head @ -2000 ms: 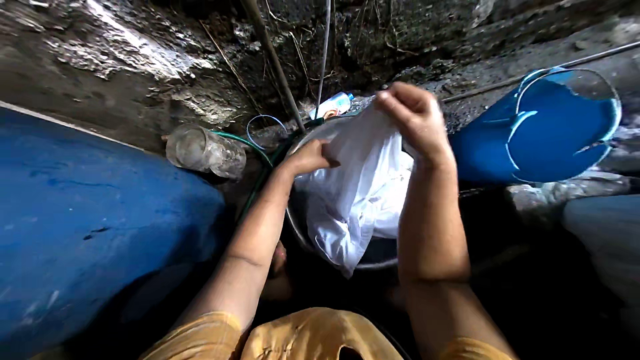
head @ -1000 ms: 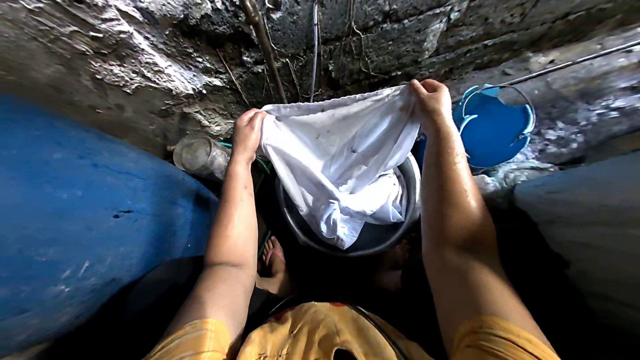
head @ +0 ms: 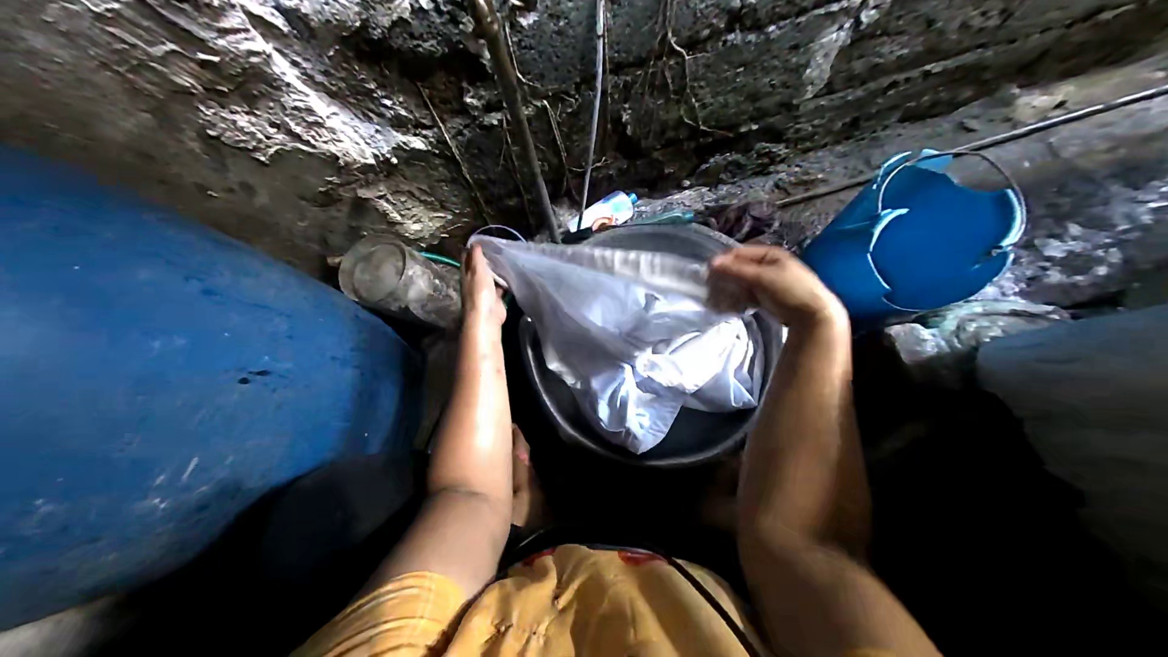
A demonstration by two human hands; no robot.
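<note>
A wet-looking white cloth [head: 620, 319] is stretched between my two hands over a round dark basin [head: 566, 415]. My left hand [head: 482, 287] grips its upper left corner, near the basin's left rim. At the upper right, my right hand [head: 762, 283] is closed on the cloth's edge, slightly blurred. The lower part of the cloth lies bunched inside the basin, whose bottom is mostly hidden under it.
A large blue drum [head: 182, 365] fills the left side. A cloudy plastic container [head: 392, 278] lies beside the basin, and a broken-rimmed blue bucket [head: 940, 237] is at the right. Behind are a bottle [head: 607, 212], a stick [head: 516, 109] and a rough wall [head: 776, 82].
A second ago the cloth's top edge was spread wide between both raised hands. My right hand has since come inward and lower, and that edge hangs slacker.
</note>
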